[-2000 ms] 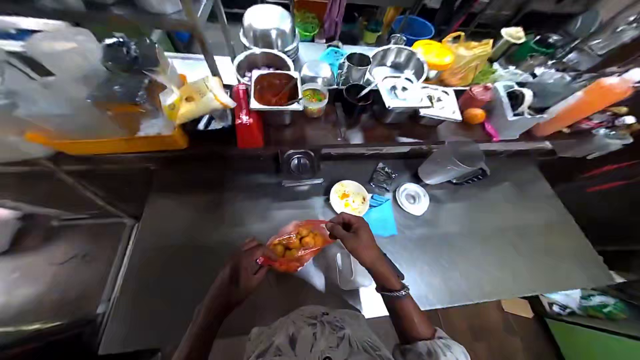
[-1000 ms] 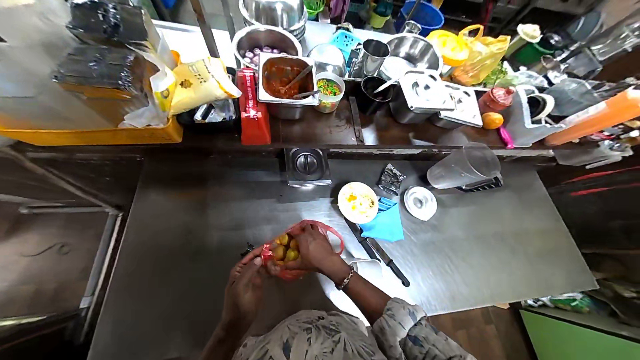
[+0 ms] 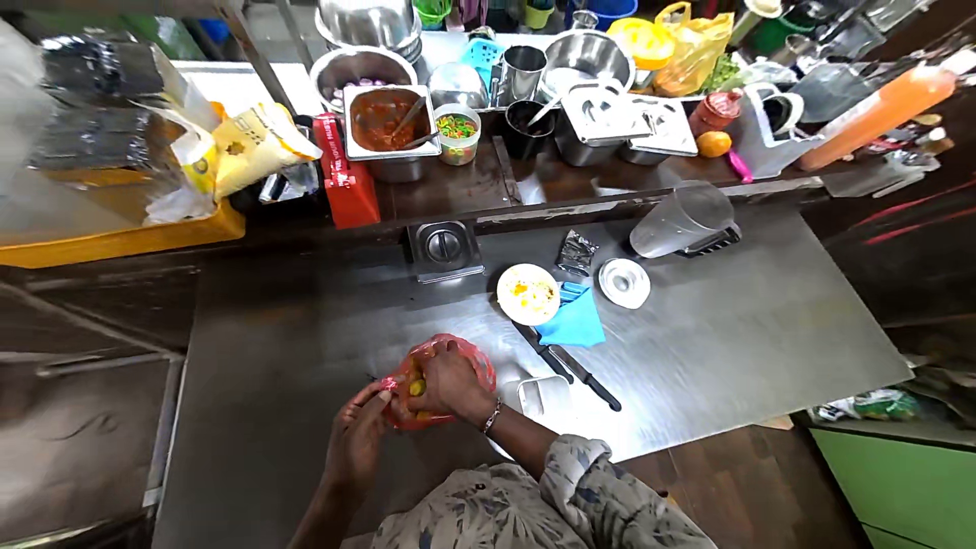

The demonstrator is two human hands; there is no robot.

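Observation:
A red net or plastic bag (image 3: pixel 476 362) with small yellow-green round fruits (image 3: pixel 417 386) in it is low over the steel worktop, left of centre. My left hand (image 3: pixel 364 415) pinches the bag's gathered left edge. My right hand (image 3: pixel 450 379) reaches into the bag's opening, its fingertips hidden, so whether it grips a fruit cannot be seen. Two black-handled knives (image 3: pixel 585 377) lie to the right, beside a metal container (image 3: pixel 544 396). Beyond them are a white bowl with yellow bits (image 3: pixel 528 295), a blue cloth (image 3: pixel 573 320) and a small round metal dish (image 3: pixel 624 283).
At the worktop's back stand a lidded steel container (image 3: pixel 446 248), a crumpled foil packet (image 3: pixel 577 253) and a tilted clear plastic jug (image 3: pixel 681 219). The shelf above holds a pan of red sauce (image 3: pixel 391 122), a red box (image 3: pixel 345 175), pots and a yellow crate (image 3: pixel 130 245).
My right hand was at the bag's right edge two seconds ago and is now inside its opening. My left hand stays at the bag's left edge. The knives have come into plain view.

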